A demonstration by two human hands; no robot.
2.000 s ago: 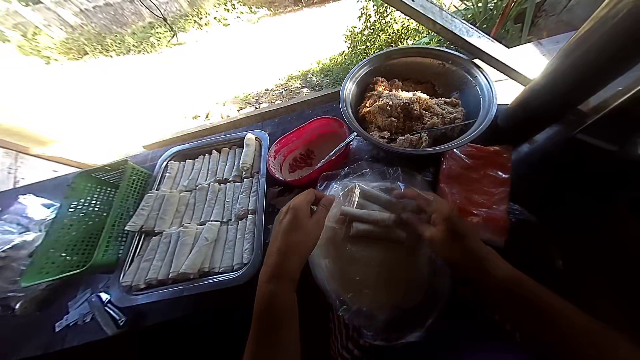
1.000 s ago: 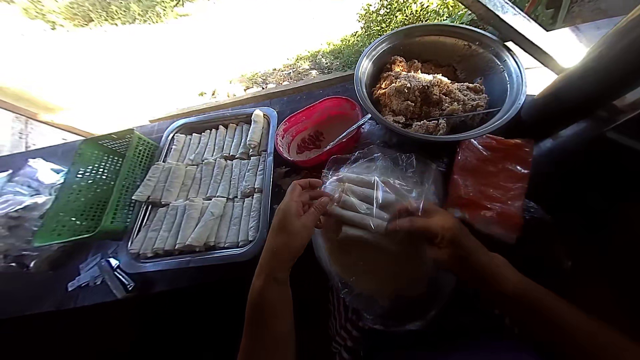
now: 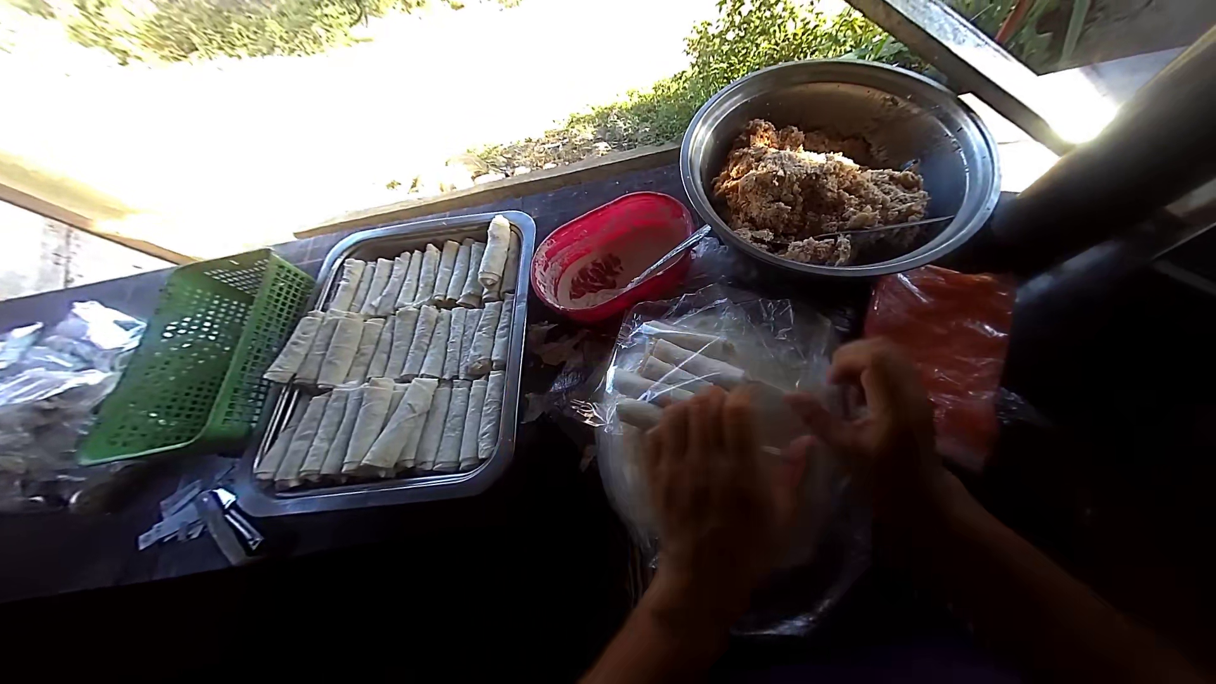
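Observation:
Several pale spring rolls (image 3: 689, 366) lie in a clear plastic bag (image 3: 646, 323) over a round pale surface in front of me. My left hand (image 3: 712, 465) lies over the near side of the bag, fingers extended across the lower rolls. At the bag's right side is my right hand (image 3: 879, 408), fingers bent; whether it grips the plastic is unclear. A metal tray (image 3: 524, 332) to the left holds rows of rolls (image 3: 408, 342). Beyond the bag stand a red plastic container (image 3: 665, 218) with a pale paste and a spoon (image 3: 670, 258), and a metal bowl (image 3: 698, 180) of ground filling (image 3: 817, 185).
A green perforated basket (image 3: 180, 370) sits left of the tray, beside crumpled clear plastic (image 3: 66, 370). Small packets (image 3: 176, 518) lie near the table's front edge. An orange-red plastic-wrapped pack (image 3: 945, 351) is at the right, near a dark post (image 3: 1111, 142).
My left hand has moved from the bag's left edge rightward and nearer me, over the bag. My right hand has shifted off the rolls to the bag's right side.

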